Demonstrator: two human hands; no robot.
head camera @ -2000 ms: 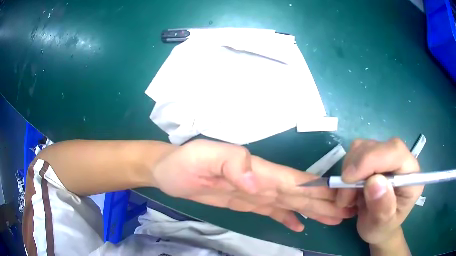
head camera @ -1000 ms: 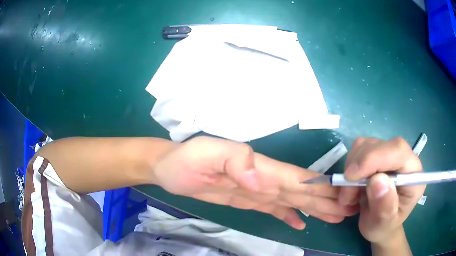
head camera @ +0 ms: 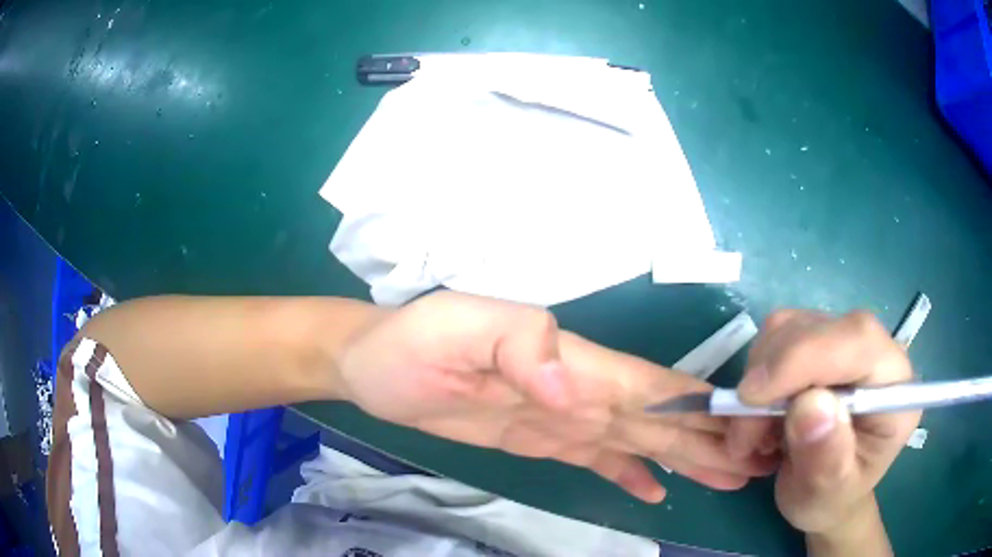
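Note:
My left hand (head camera: pixel 522 386) is bare, palm up, with its fingers extended to the right and nothing in it. My right hand (head camera: pixel 821 403) grips a silver hobby knife (head camera: pixel 903 396) between thumb and fingers. Its grey pointed blade lies over the fingers of my left hand; I cannot tell whether it touches the skin. The fingertips of my left hand meet the curled lower fingers of my right hand. A white cloth (head camera: pixel 511 185) lies flat on the green bench beyond my hands, with a crumpled lower left corner.
A dark-ended tool (head camera: pixel 388 70) lies along the cloth's top edge. White-grey strips lie right of the cloth (head camera: pixel 697 267) and partly behind my hands (head camera: pixel 716 344). A dark-tipped piece (head camera: pixel 912 319) lies further right. Blue bins stand at the right edge (head camera: pixel 966 76) and lower left (head camera: pixel 256 462).
The knife's blade and my right hand have shifted slightly over my left fingers. My left hand stays palm up in nearly the same place.

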